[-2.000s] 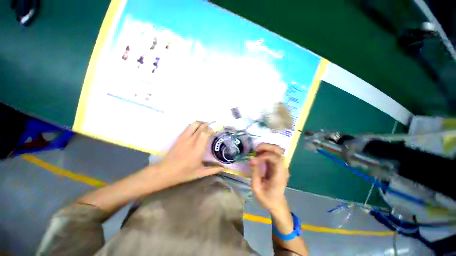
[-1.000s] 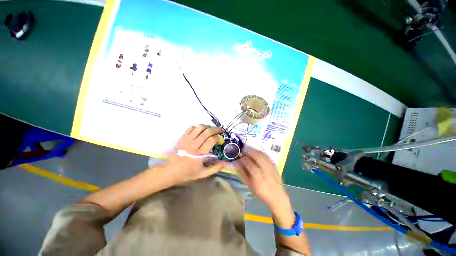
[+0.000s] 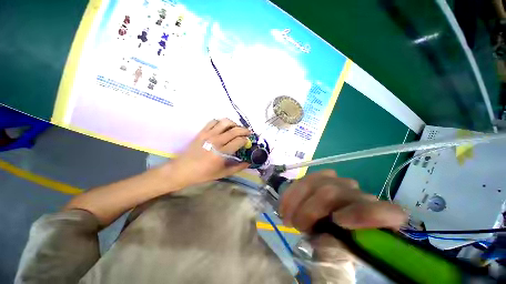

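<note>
My left hand [image 3: 208, 152] holds the small round unit [image 3: 258, 156] at the front edge of the printed mat [image 3: 127, 119]. The unit has a dark round housing with green board beside it. My right hand [image 3: 338, 202] grips the black screwdriver with a bright green grip [image 3: 405, 258]. The driver's metal nose [image 3: 270, 173] is at the unit's near right side; whether it touches is unclear. A ribbed tan round part [image 3: 287, 111] lies on the mat, wired to the unit. A dark lead wire [image 3: 223, 86] runs up the mat. A white piece sits at my left hand.
A clear-whitish feed tube [image 3: 355, 156] crosses from the driver to the right. A white box with a dial [image 3: 449, 188] stands right of the mat. Blue hose [image 3: 283, 237] hangs below the driver. The sunken green conveyor [image 3: 355, 33] lies beyond the bench's white edge [image 3: 383, 94].
My right hand has left the unit and taken hold of the screwdriver, whose nose has moved left to the unit. My left hand still holds the unit. The view has shifted.
</note>
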